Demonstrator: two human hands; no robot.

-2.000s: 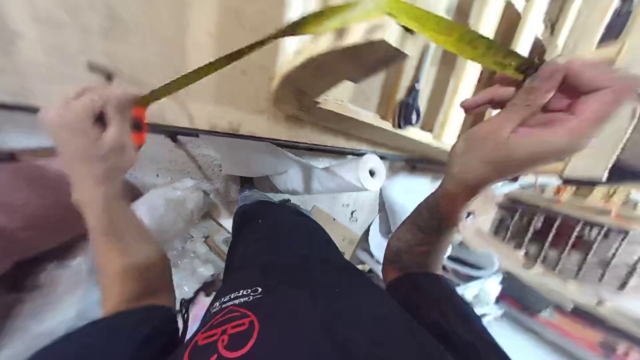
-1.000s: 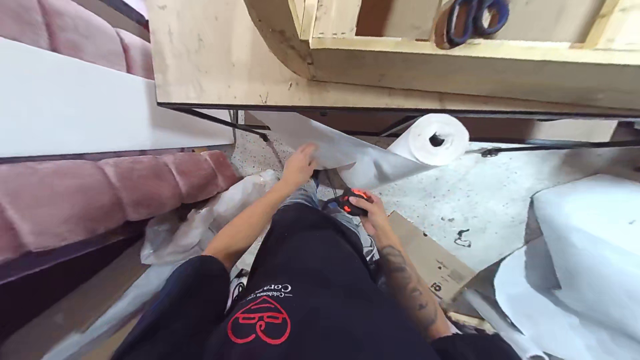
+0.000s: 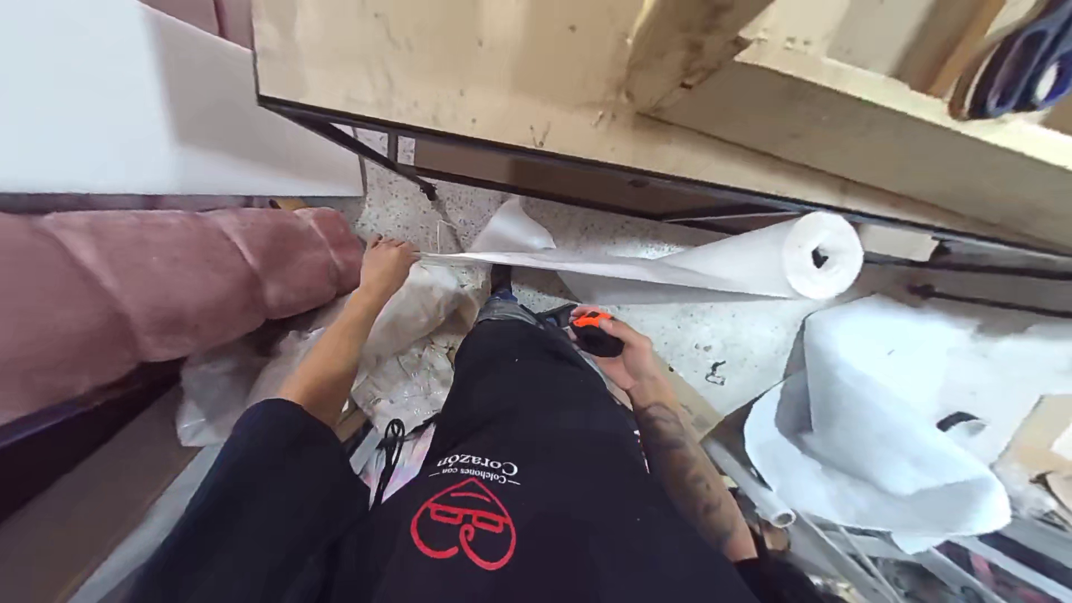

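Note:
My left hand (image 3: 388, 266) grips the free end of a white sheet, thin fabric or paper, pulled out from a roll (image 3: 825, 255). The sheet runs across the floor area in front of my legs, below the table's edge. In my right hand (image 3: 624, 356) is a black and orange tape measure (image 3: 596, 333), held near my right thigh; no blade shows out of it. Between the hands, the sheet passes a little beyond my foot.
A plywood-topped table (image 3: 469, 79) with a wooden frame (image 3: 837, 126) and dark-blue-handled scissors (image 3: 1017, 67) lies ahead. Pink padded upholstery (image 3: 167, 285) stands left, beside a white panel (image 3: 109, 109). Crumpled plastic (image 3: 410, 368) lies by my legs; white sheeting (image 3: 896, 435) is at right.
The tape measure's yellow blade, stretched between both hands two seconds ago, is back in its case. My left hand has moved left, drawing the white sheet's end out from the roll.

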